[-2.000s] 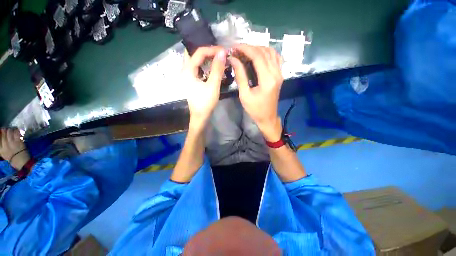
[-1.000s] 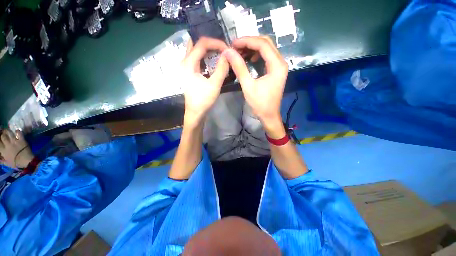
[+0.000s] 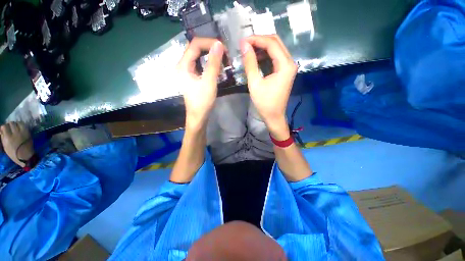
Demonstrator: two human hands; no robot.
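Note:
A black part-built handset [image 3: 200,21] lies at a slant over the bench edge, its upper part showing above my left hand [image 3: 201,76]. My left hand holds it; its silvery lower end shows partly behind the thumb and fingers. My right hand [image 3: 270,76] is just to the right, thumb and forefinger tips close together. Whether a thin piece is between them cannot be told. White rectangular sheet pieces [image 3: 301,20] with narrow tabs lie beyond my right hand. Glaring clear and white sheets [image 3: 158,71] lie left of my left hand.
Many black units [image 3: 43,51] with silvery ends are piled at the upper left of the green bench mat [image 3: 352,30]. Another worker's hand [image 3: 16,140] is at the left edge. A blue-sleeved person [image 3: 433,66] is at the right. A cardboard box [image 3: 403,214] stands lower right.
My thumb tips, together a second ago, are now apart, with my left hand slightly left. The other worker's hand at the left has shifted slightly.

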